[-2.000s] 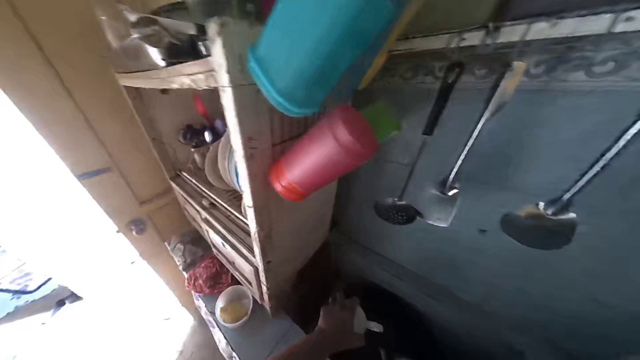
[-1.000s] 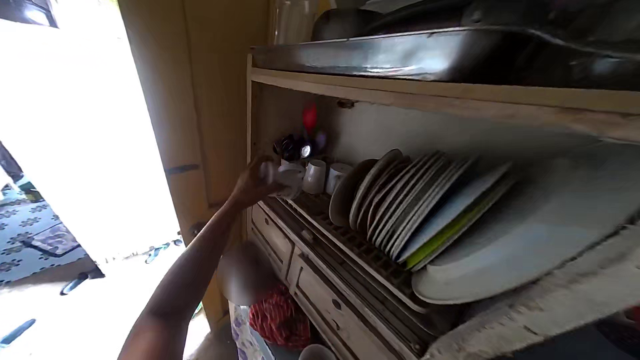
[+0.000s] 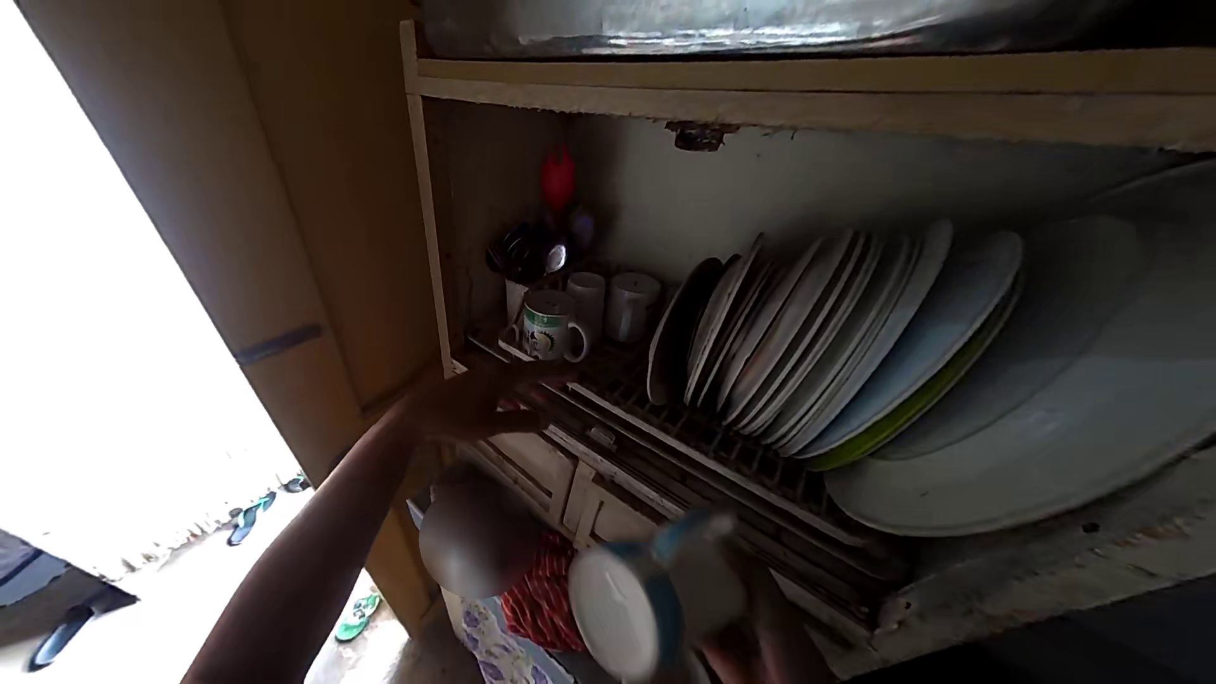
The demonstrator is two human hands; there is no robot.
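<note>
My left hand point(image 3: 484, 399) reaches over the front edge of the dish rack, fingers extended and apart, just below a white mug with a green band and printed picture point(image 3: 548, 328). It holds nothing. Low in the view, my right hand point(image 3: 760, 627) grips a white mug with a blue rim and handle point(image 3: 655, 594), tilted with its mouth toward the left. Behind the printed mug stand a plain white mug point(image 3: 587, 302) and another white mug point(image 3: 632, 306), beside a holder with spoons and dark-handled cutlery point(image 3: 527, 255).
Several plates point(image 3: 807, 332) stand upright in the wooden cabinet's rack, with large platters point(image 3: 1035, 427) at right. A metal tray point(image 3: 665, 24) lies on the shelf above. Below are cabinet doors point(image 3: 532, 465) and a person in red patterned clothing point(image 3: 541, 589). A bright doorway is at left.
A second ago my left hand was at the mugs' spot holding a whitish cup; now it is lower and holds nothing. My right hand and the blue-rimmed mug have come into view.
</note>
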